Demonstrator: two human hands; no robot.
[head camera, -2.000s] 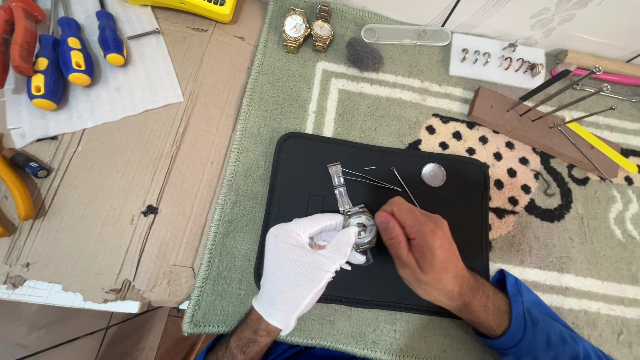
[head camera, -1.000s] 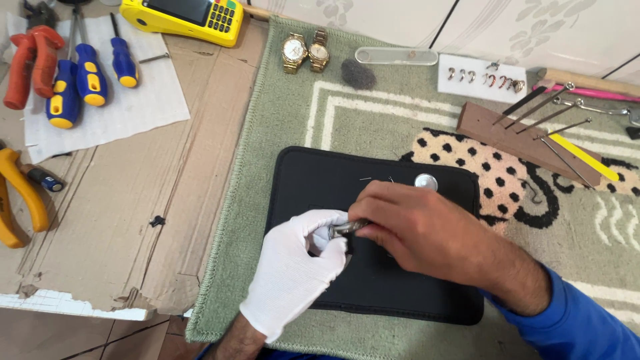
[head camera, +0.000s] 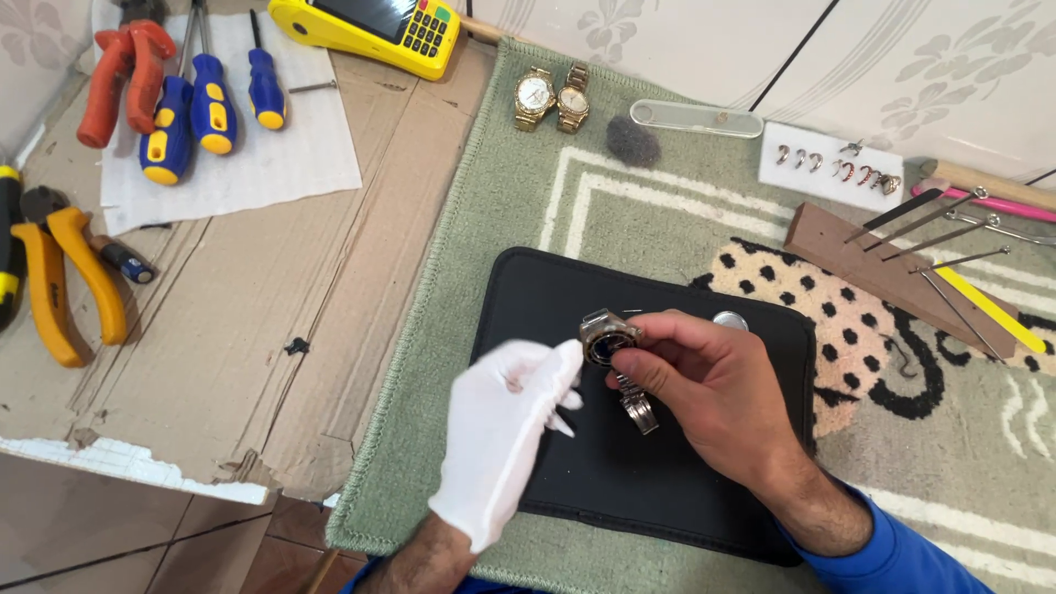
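Over the black mat (head camera: 660, 495), my bare right hand (head camera: 714, 384) grips a metal wristwatch (head camera: 610, 342) between thumb and fingers. The dark dial faces up and to the left, and one part of the steel bracelet (head camera: 637, 404) hangs below the thumb. My left hand (head camera: 511, 412), in a white glove, is at the watch's left side with its fingertips close to the case; whether they touch it or hold anything is unclear. Behind my right fingers lies a round silvery disc (head camera: 730, 320), partly hidden. A thin metal piece (head camera: 632, 312) shows beside the watch.
Two gold-coloured watches (head camera: 535, 97), steel wool (head camera: 633, 142) and a clear case (head camera: 697, 118) lie on the green rug (head camera: 462, 330). A brown block (head camera: 899, 276) holds slender tools at right. Screwdrivers (head camera: 213, 107), yellow-handled pliers (head camera: 62, 276) and a yellow card terminal (head camera: 371, 33) are at left.
The watch has gone from being held in the gloved left hand to the grip of my right hand, dial now showing. My left hand has moved off to its left side.
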